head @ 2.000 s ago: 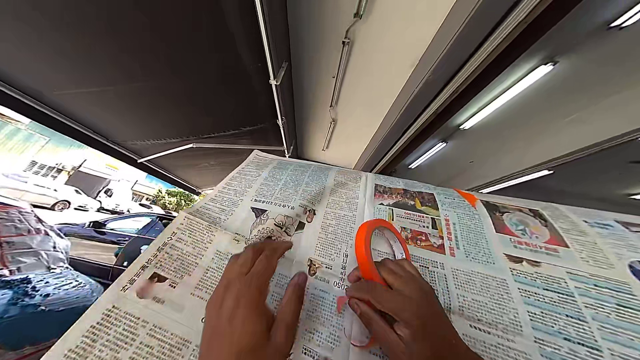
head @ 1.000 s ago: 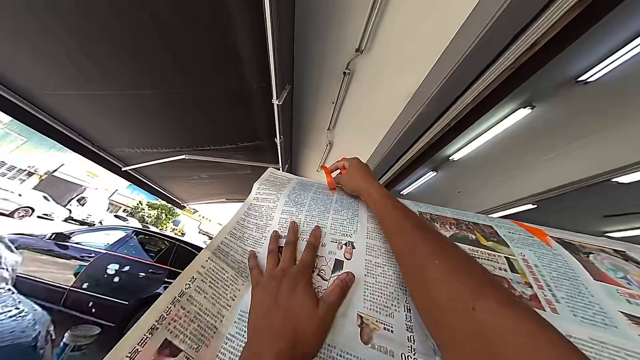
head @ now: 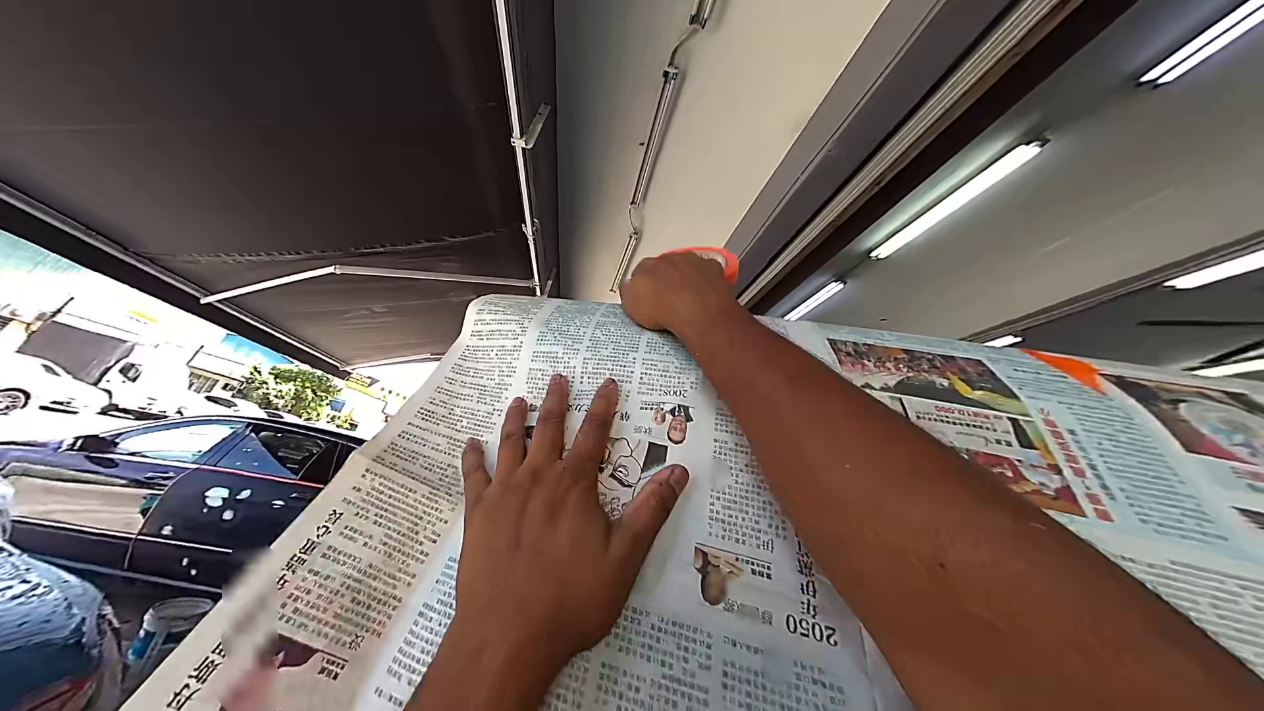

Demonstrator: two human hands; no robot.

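Printed newspaper sheets (head: 592,346) cover a broad surface and run off to the right. My left hand (head: 553,523) lies palm down on them, fingers spread, holding nothing. Beyond it, at the far edge of the paper, my right hand (head: 676,286) is closed around a roll of orange tape (head: 729,262); the rim of the roll shows behind the knuckles, and the fingertips are hidden. A strip of orange tape (head: 1066,368) sits on the paper's upper edge at the right.
A dark car (head: 237,494) with pale patches on its door stands at the left. Near it are a bucket (head: 168,622) and a bundle covered in plastic film (head: 49,612). Overhead are a dark awning (head: 267,128) and tube lights (head: 958,197). A blurred shape crosses the lower left.
My right hand has gone from the middle of the newspaper to its far edge with the tape roll. My left hand, earlier with bent fingers, is now spread flat on the paper.
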